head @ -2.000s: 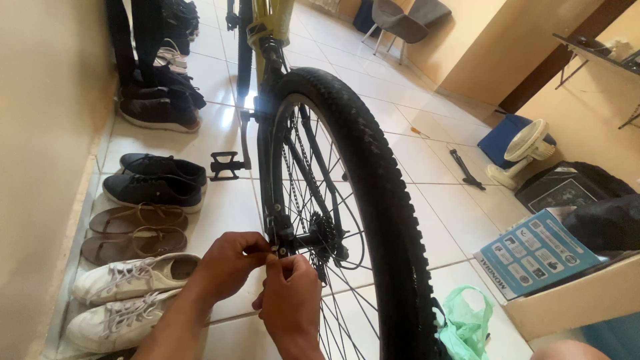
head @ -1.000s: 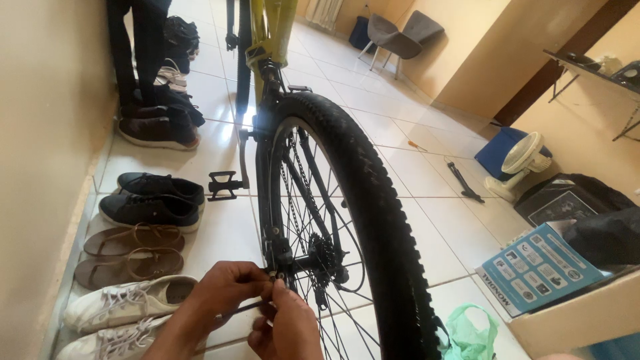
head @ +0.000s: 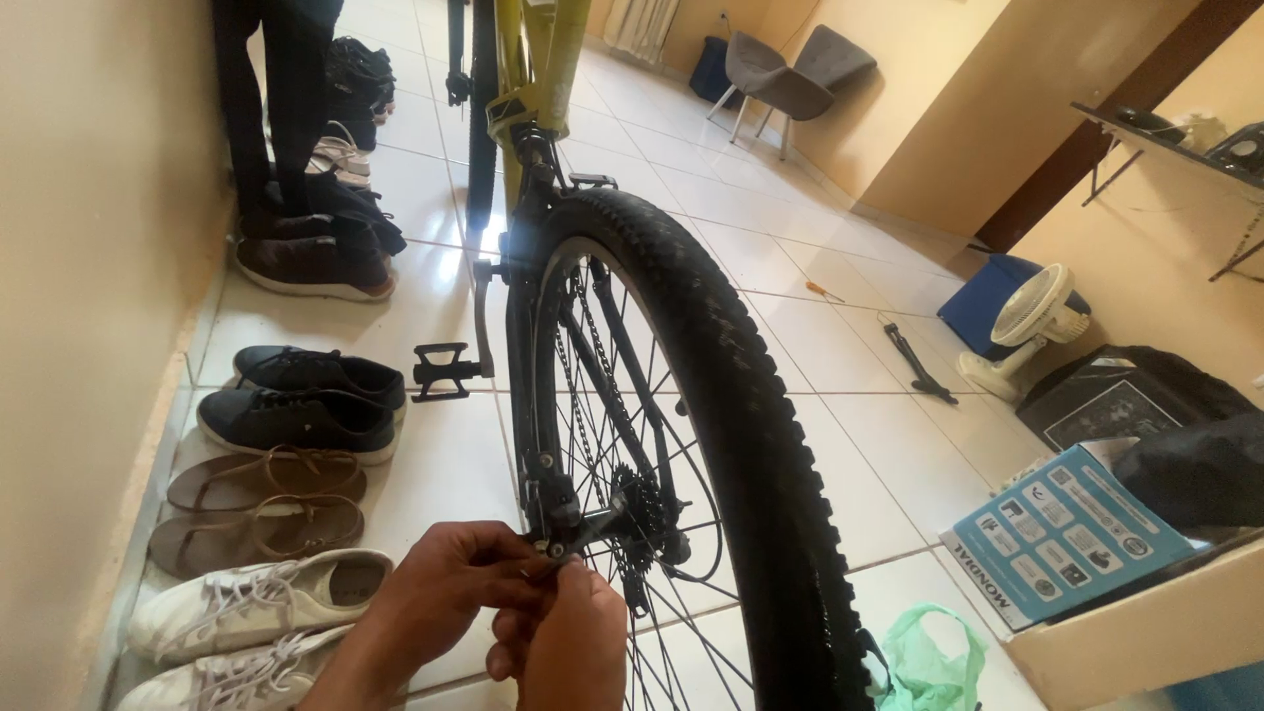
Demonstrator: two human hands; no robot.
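A bicycle with a yellow frame (head: 561, 69) stands ahead, its knobby black tire (head: 736, 375) nearest to me. At the wheel's hub, left of the rear cassette (head: 637, 509), is a disc brake caliper (head: 553, 504) with small bolts. My left hand (head: 449, 583) pinches its fingertips together just below the caliper. My right hand (head: 568, 632) meets it there, thumb and fingertips at the same bolts. Whatever small part lies between the fingers is mostly hidden, so I cannot tell what they grip. A pedal (head: 444, 372) sticks out on the left.
Black sneakers (head: 296, 420), brown sandals (head: 257, 533) and white sneakers (head: 257, 602) line the left wall. On the tiled floor at right lie an orange-handled screwdriver (head: 820, 290), a black kickstand-like part (head: 913, 360), a green plastic bag (head: 933, 662) and a blue box (head: 1076, 533). A white fan (head: 1032, 306) stands beyond.
A thin dark rod-like item seen by my left hand one second ago no longer shows. Both hands remain close together at the brake caliper.
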